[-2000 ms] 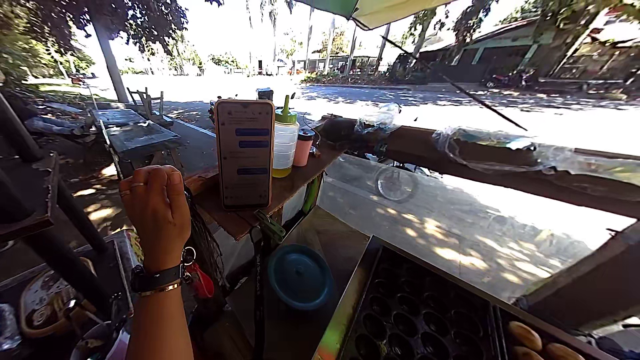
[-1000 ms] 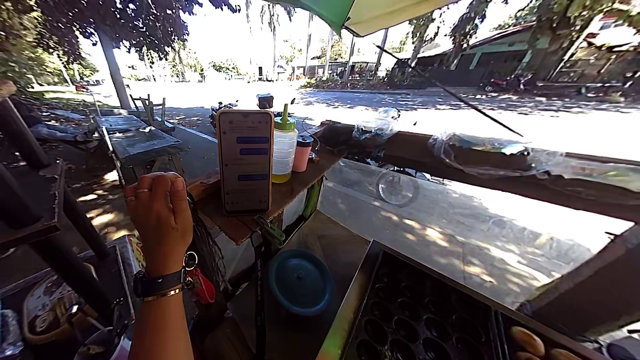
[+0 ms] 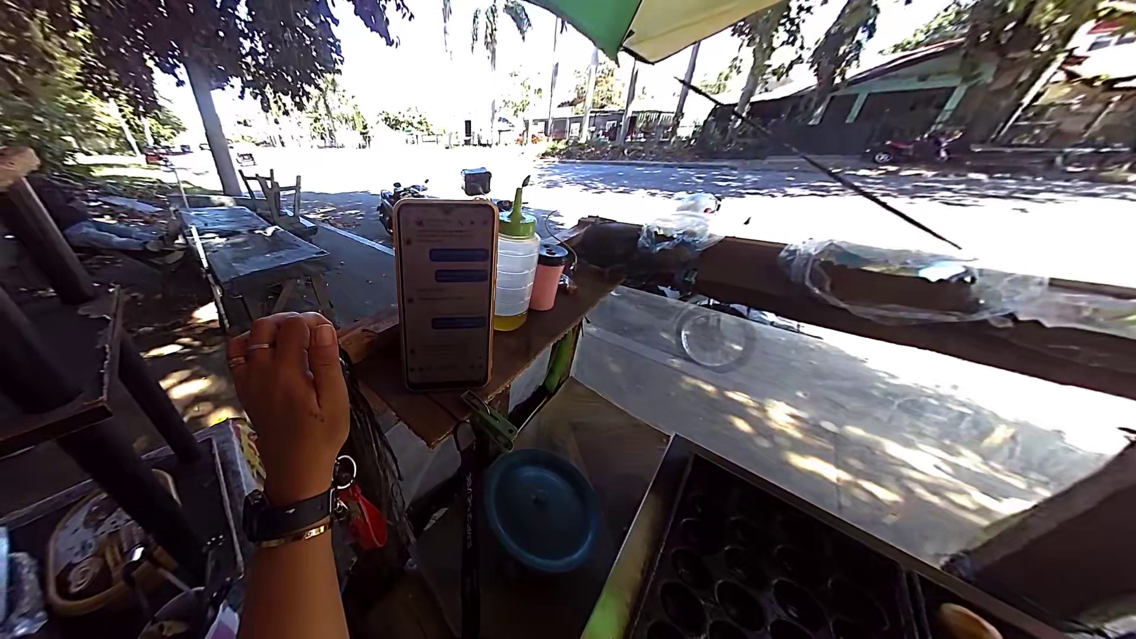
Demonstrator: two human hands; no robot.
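Note:
My left hand [image 3: 293, 399] is raised at the left with its fingers curled inward; whether they hold anything is hidden behind the knuckles. Its wrist bears a dark band and a gold-toned bracelet, with a red tag [image 3: 366, 519] beside it. Right of the hand, a smartphone [image 3: 445, 297] stands upright on a wooden shelf [image 3: 537, 355], its screen lit. Behind it are a squeeze bottle [image 3: 517, 275] with a green cap and yellow liquid, and a pink container [image 3: 548, 280] with a dark lid. My right hand is out of view.
A blue round lid [image 3: 541, 508] lies below the shelf. A dark pan with round molds [image 3: 763, 577] fills the lower right, with a browned bun [image 3: 967, 621] beside it. Plastic bags [image 3: 679, 226] lie along the wooden rail [image 3: 754, 266]. A basket [image 3: 102, 555] sits lower left.
The buns at the lower right show less than two seconds ago, as the view has shifted slightly. My left hand has kept its curled pose.

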